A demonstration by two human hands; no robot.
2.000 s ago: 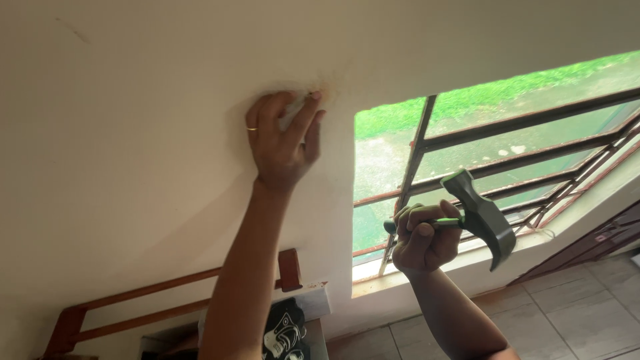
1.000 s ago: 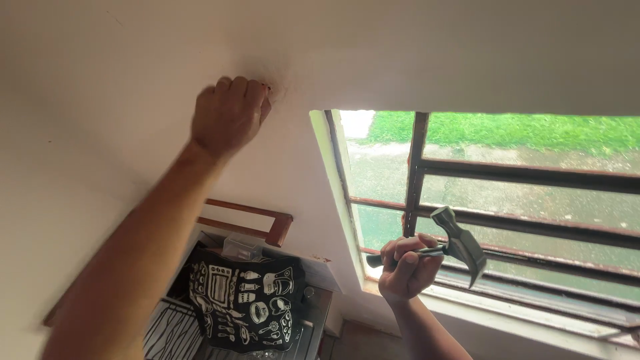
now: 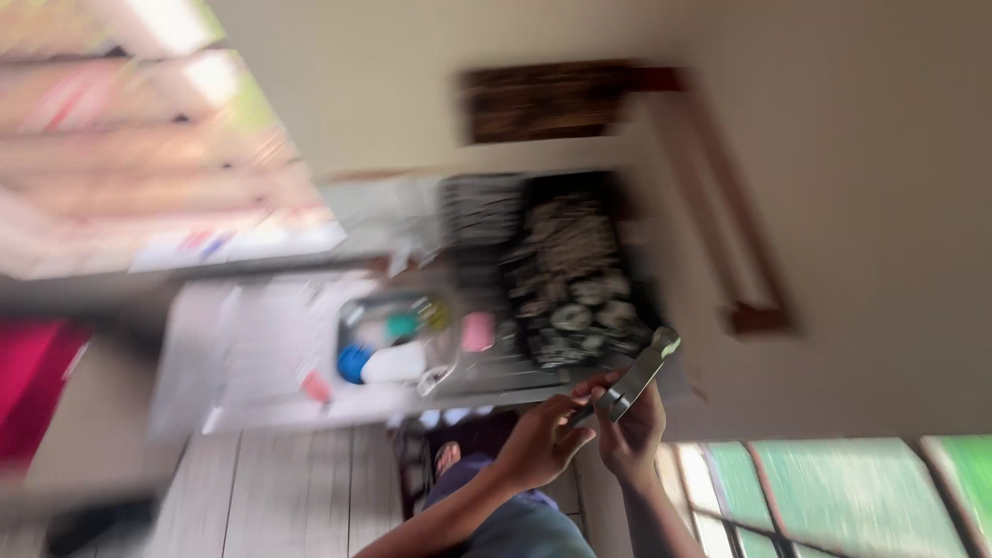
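Both of my hands are together at the lower middle of the blurred view, around a claw hammer [image 3: 642, 377]. My right hand [image 3: 637, 430] is closed on the hammer close below its metal head, which points up and to the right. My left hand [image 3: 546, 438] is beside it, at the hammer's handle, with the fingers bent; whether it grips the handle or holds something small cannot be told. Behind the hammer lies a black cloth with pale printed drawings [image 3: 573, 271].
A sink basin [image 3: 341, 325] with blue, green and white things in it is set in the counter [image 3: 256, 364]. A wooden rack [image 3: 752, 232] is on the wall at right. Barred windows are at the upper left and lower right [image 3: 845, 480]. A tiled floor [image 3: 271, 496] lies below.
My left hand has come away from the wall and is now beside my right hand at the hammer. The view has swung down and round to the sink and counter.
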